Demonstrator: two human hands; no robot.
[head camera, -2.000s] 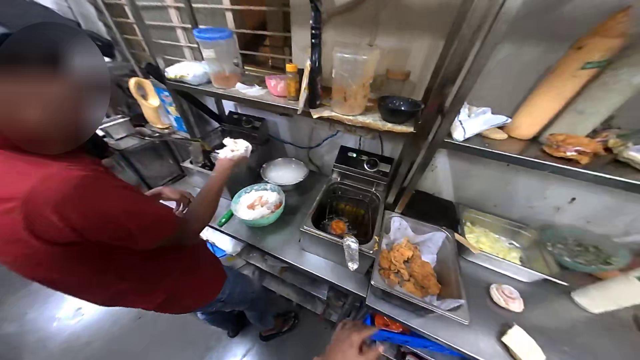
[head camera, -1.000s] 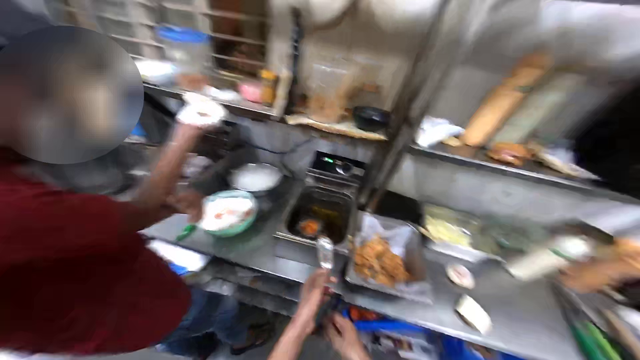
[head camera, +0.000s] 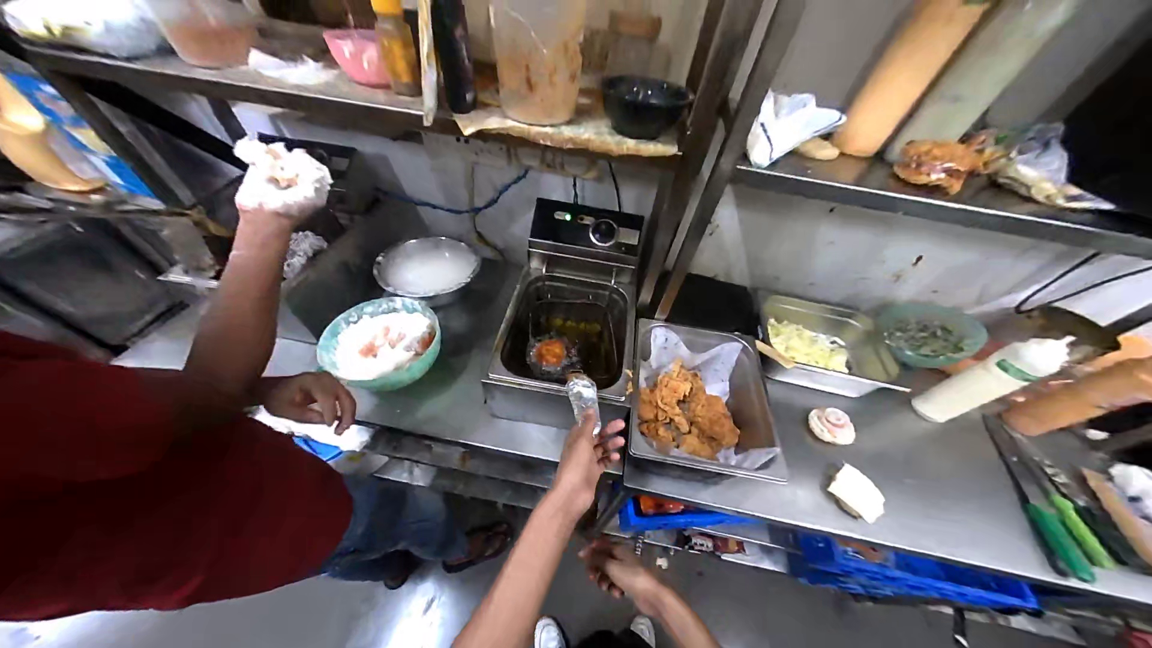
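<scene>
My left hand (head camera: 583, 454) is at the plastic-wrapped handle (head camera: 583, 402) of the fryer basket, its fingers partly spread; whether it grips the handle is unclear. Below and to the right, my right hand (head camera: 621, 569) hangs in front of the counter with fingers curled, and nothing shows in it. A piece of food (head camera: 550, 353) bubbles in the dark oil of the deep fryer (head camera: 515, 382). Fried chicken (head camera: 686, 412) lies on paper in a steel pan (head camera: 776, 454) just right of the fryer.
At left a co-worker in a red shirt (head camera: 180, 486) raises a flour-coated hand (head camera: 282, 177). Near them stand a green bowl of flour (head camera: 382, 345) and a metal bowl (head camera: 427, 267). Right are a topped bun half (head camera: 831, 426), another bun piece (head camera: 857, 492), a squeeze bottle (head camera: 985, 382) and green-handled tools (head camera: 1057, 538). Shelves (head camera: 954, 202) overhang.
Two seconds ago one of my hands showed at the lower edge; both have since come into view, the left at the basket handle. The view has shifted.
</scene>
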